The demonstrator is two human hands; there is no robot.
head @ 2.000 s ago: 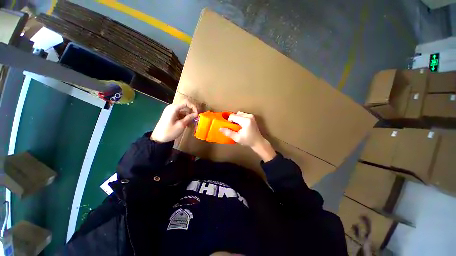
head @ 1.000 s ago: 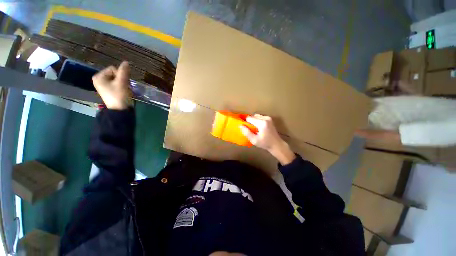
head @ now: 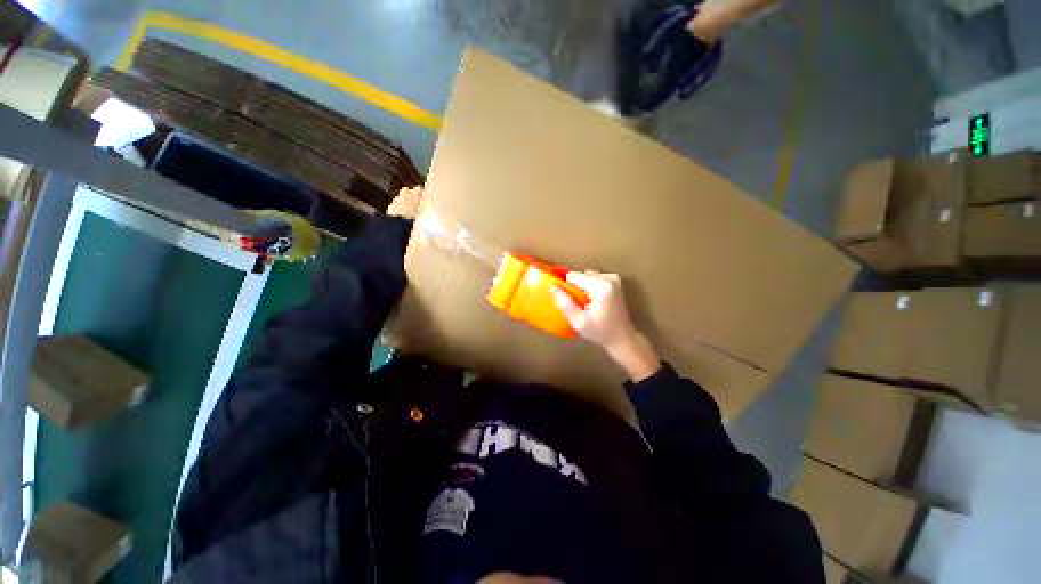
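A large brown master carton (head: 616, 183) stands in front of me with its top flaps closed. My right hand (head: 599, 308) holds the orange tape dispenser (head: 534, 294) on the carton's centre seam. A strip of clear packing tape (head: 459, 237) runs along the seam from the dispenser to the carton's left edge. My left hand (head: 405, 203) is at that left edge, mostly hidden behind the edge and my sleeve. What its fingers do there cannot be seen.
The green conveyor belt (head: 114, 274) is at left, with small brown product boxes (head: 86, 380) on it. Flat carton blanks (head: 263, 114) stand behind it. Stacked cartons (head: 913, 331) are at right. Part of a person, a forearm (head: 731, 14), shows at the top beside a dark object.
My left hand has left the dispenser, rose over the belt, and is now at the carton's left edge. The dispenser moved slightly right, with tape now on the seam. A person left the right side.
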